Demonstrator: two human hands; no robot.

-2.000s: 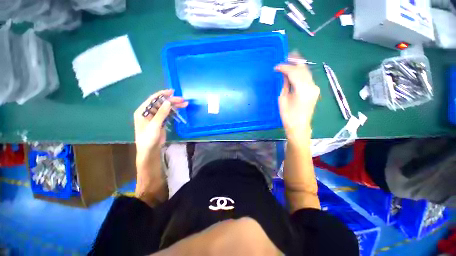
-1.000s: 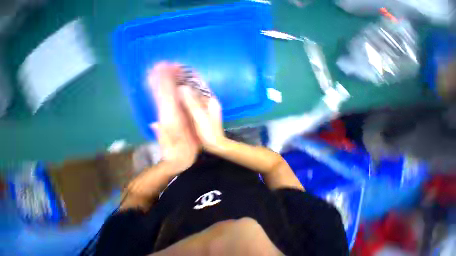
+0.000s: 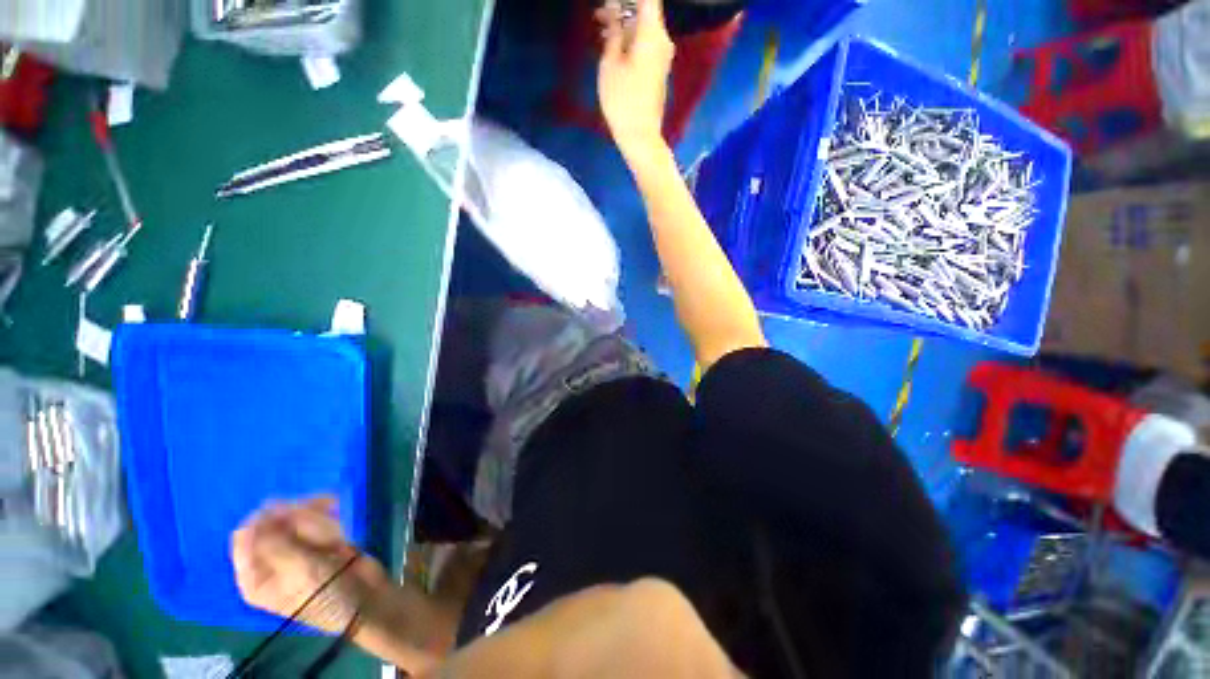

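The blue tray point(image 3: 239, 451) lies on the green bench at the left. My left hand point(image 3: 289, 560) is over its near part, curled and blurred; no part shows in it. My right hand point(image 3: 637, 73) is stretched out past the bench edge, at the top of the picture and partly cut off. Small silver cylinders point(image 3: 621, 13) show at its fingers; how many is unclear. A deep blue crate point(image 3: 763, 199) heaped with silver cylinders point(image 3: 922, 212) stands on the floor, right of that arm.
A long slim metal tool point(image 3: 305, 165), a clear bag point(image 3: 537, 212) over the bench edge and loose cylinders point(image 3: 100, 259) lie around. A box of parts point(image 3: 279, 20) stands at the top left. Red stools point(image 3: 1048, 431), a carton point(image 3: 1135, 279) and a person's dark sleeve point(image 3: 1184, 493) are at the right.
The view has swung right, bringing the floor crate in. My hands were together over the blue tray and are now apart: the right reaches out beyond the bench, the left stays over the tray.
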